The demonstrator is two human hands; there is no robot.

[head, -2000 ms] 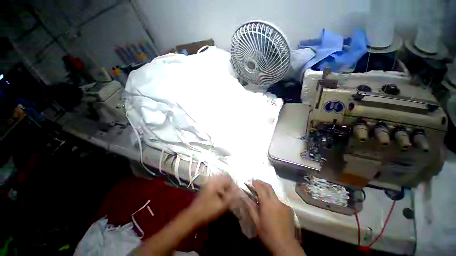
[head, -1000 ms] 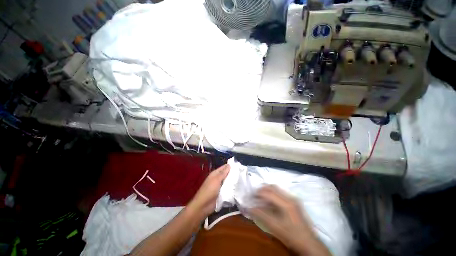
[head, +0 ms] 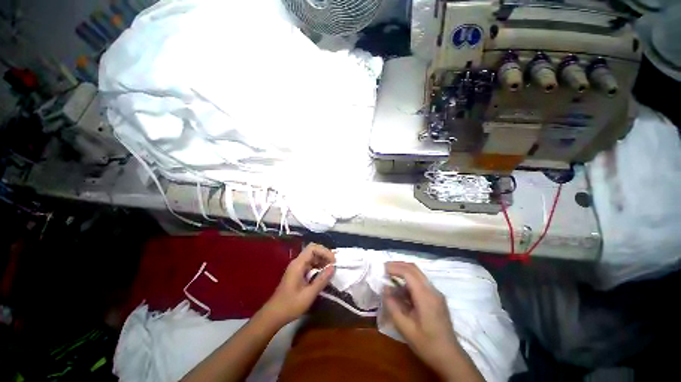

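Observation:
A white garment piece [head: 358, 270] lies bunched above my lap, with a narrow white strap [head: 347, 304] hanging in a curve below it. My left hand [head: 306, 277] pinches its left edge between thumb and fingers. My right hand [head: 412, 302] is at its right side with curled fingers. A small dark tool [head: 396, 281] shows partly at the right fingers; the rest of it is hidden. More white cloth [head: 470, 313] lies over my lap to the right.
A big white garment pile [head: 224, 97] with hanging straps covers the table left of the overlock machine [head: 530, 112]. A waste tray [head: 459, 188] sits below the machine head. A red cord [head: 512, 231] hangs at the table edge. Red cloth [head: 239, 261] lies at lower left.
The view has tilted down from the machine to my lap. The garment piece has moved from the table edge to above my lap, and my hands are now further apart.

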